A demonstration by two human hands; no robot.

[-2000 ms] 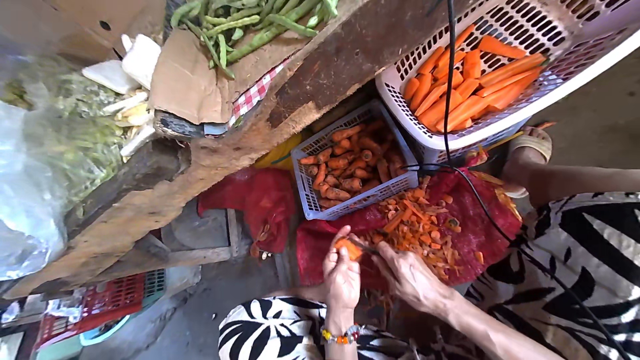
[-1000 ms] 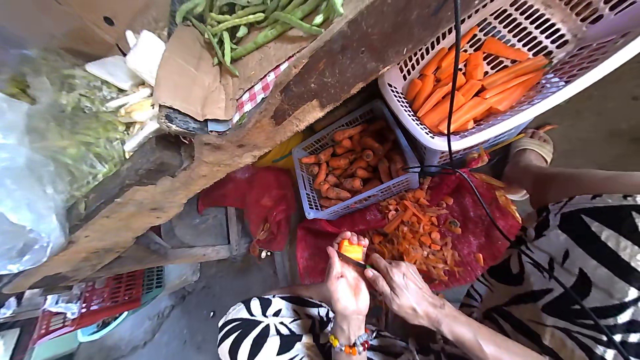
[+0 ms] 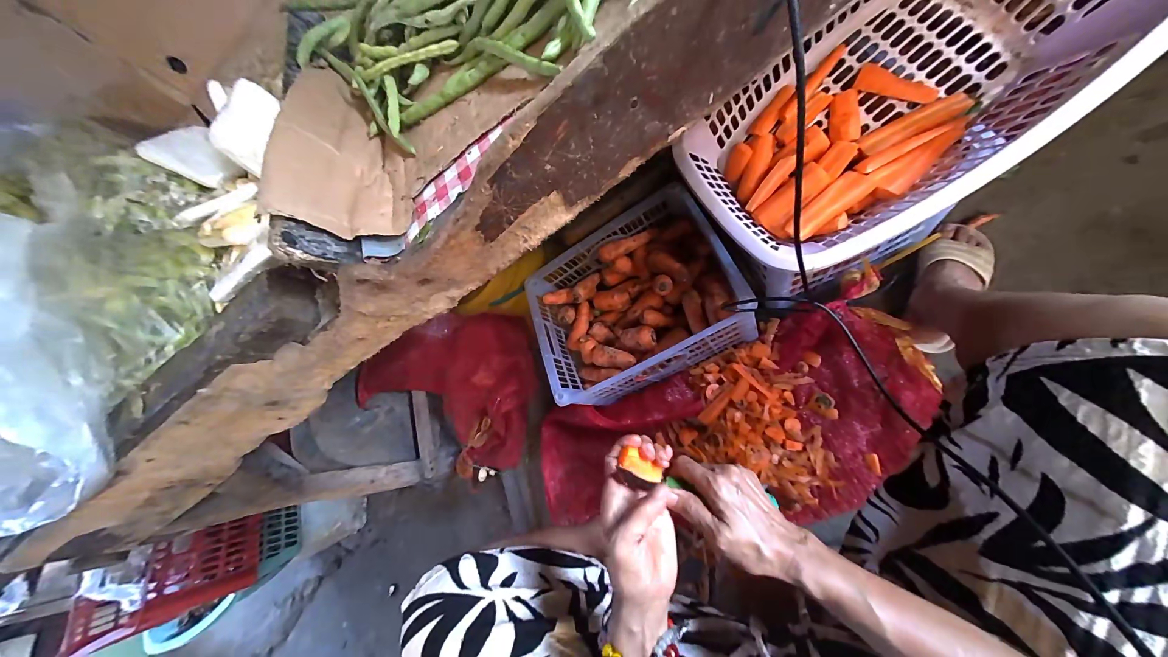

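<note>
A piece of carrot (image 3: 641, 464), bright orange, is gripped in my left hand (image 3: 639, 538), near its fingertips. My right hand (image 3: 744, 516) is closed around a green-handled tool, most likely a knife, whose dark blade lies against the carrot's lower side; the fingers hide most of it. Both hands are close together over my lap. Just beyond them, orange peelings and cut ends (image 3: 757, 420) are heaped on a red mesh sack (image 3: 593, 465). Unpeeled carrots (image 3: 639, 301) fill a small lavender plastic crate (image 3: 584, 394) behind the heap.
A large white plastic basket (image 3: 1031, 151) with peeled carrots (image 3: 849, 164) stands at the upper right. A black cable (image 3: 876, 365) runs down past it. Green beans (image 3: 456, 55) lie on cardboard on a rough wooden table (image 3: 401, 292), beside a clear plastic bag (image 3: 55, 365).
The carrot piece in my left hand has turned, and the blade has shifted against it. Both hands stay close together above my lap.
</note>
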